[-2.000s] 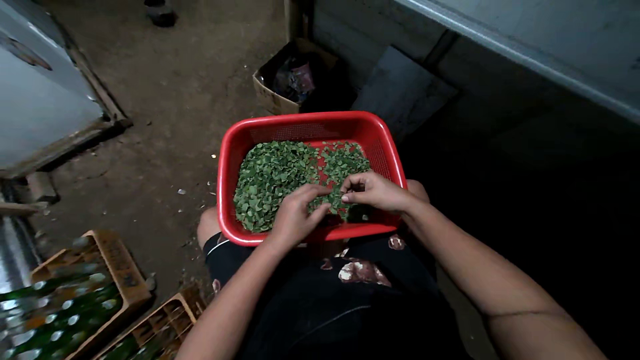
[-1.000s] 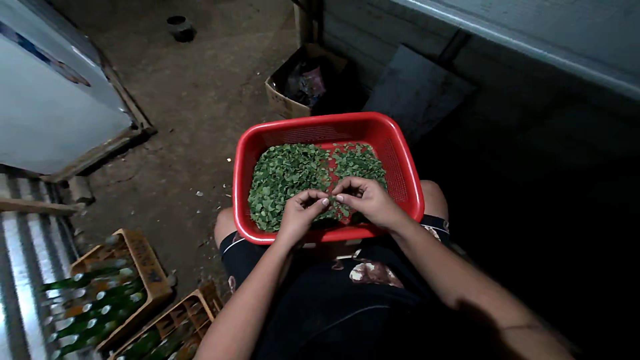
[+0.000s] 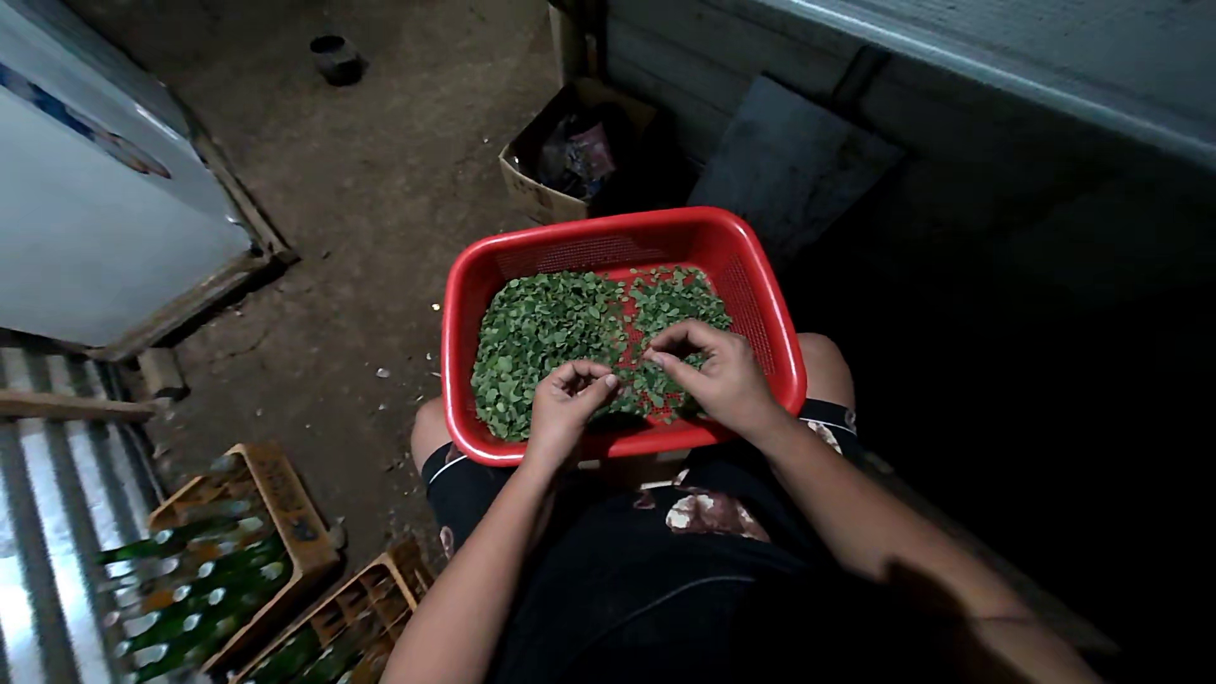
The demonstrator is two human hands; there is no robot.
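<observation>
A red plastic basket (image 3: 622, 445) with perforated walls rests on my lap. Small green leaves (image 3: 541, 342) fill its left side in a large pile, and a smaller heap of leaves (image 3: 679, 299) lies at the right. Over the near part of the large pile is my left hand (image 3: 576, 404), thumb and forefinger pinched together. My right hand (image 3: 712, 370) is above the smaller heap, thumb and fingertips close together. A short gap separates the hands. Whether either one pinches a thin stem or leaf is too small to tell.
A cardboard box (image 3: 546, 198) with rubbish stands beyond the basket, beside a leaning board (image 3: 793, 161). Crates (image 3: 294, 513) of green bottles (image 3: 223, 589) are at the lower left, near corrugated metal sheeting (image 3: 57, 522). A dark pot (image 3: 337, 62) sits on the dirt floor farther off.
My hands have drawn apart; one second ago their fingertips met over the basket. The view has shifted somewhat.
</observation>
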